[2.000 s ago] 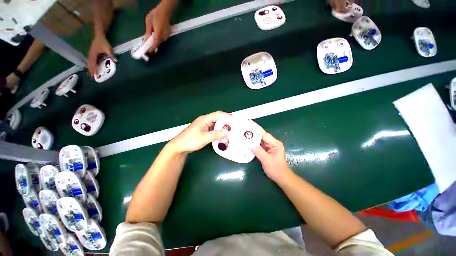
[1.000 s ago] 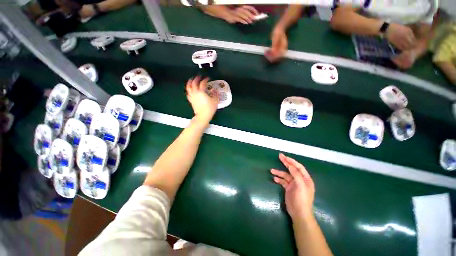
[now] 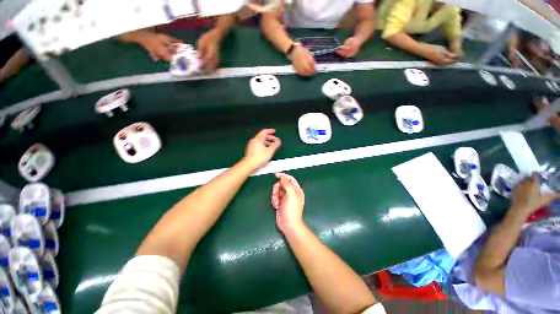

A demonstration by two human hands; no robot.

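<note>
My left hand point(image 3: 263, 148) is over the dark green belt just beyond the metal rail, empty, its fingers slightly curled. My right hand point(image 3: 288, 197) is over the near bench, empty, fingers loosely bent. An open white unit point(image 3: 315, 128) with a board and blue part lies on the belt right of my left hand. Another open unit point(image 3: 348, 110) touches a white front cover point(image 3: 336, 88) behind it. A further open unit point(image 3: 409, 119) lies to the right. A closed white unit point(image 3: 137, 142) with dark round openings lies on the belt to the left.
The pale metal rail point(image 3: 350, 154) divides belt and bench. Stacked open units point(image 3: 26, 233) stand at the left edge. A white sheet point(image 3: 439, 202) lies at right, near a neighbouring worker's arm point(image 3: 505, 230). Workers opposite hold a unit point(image 3: 185, 60) and a dark tray point(image 3: 318, 46).
My left hand has left the closed unit, which now lies farther left on the belt. My right hand has moved closer to my left. The view has swung right.
</note>
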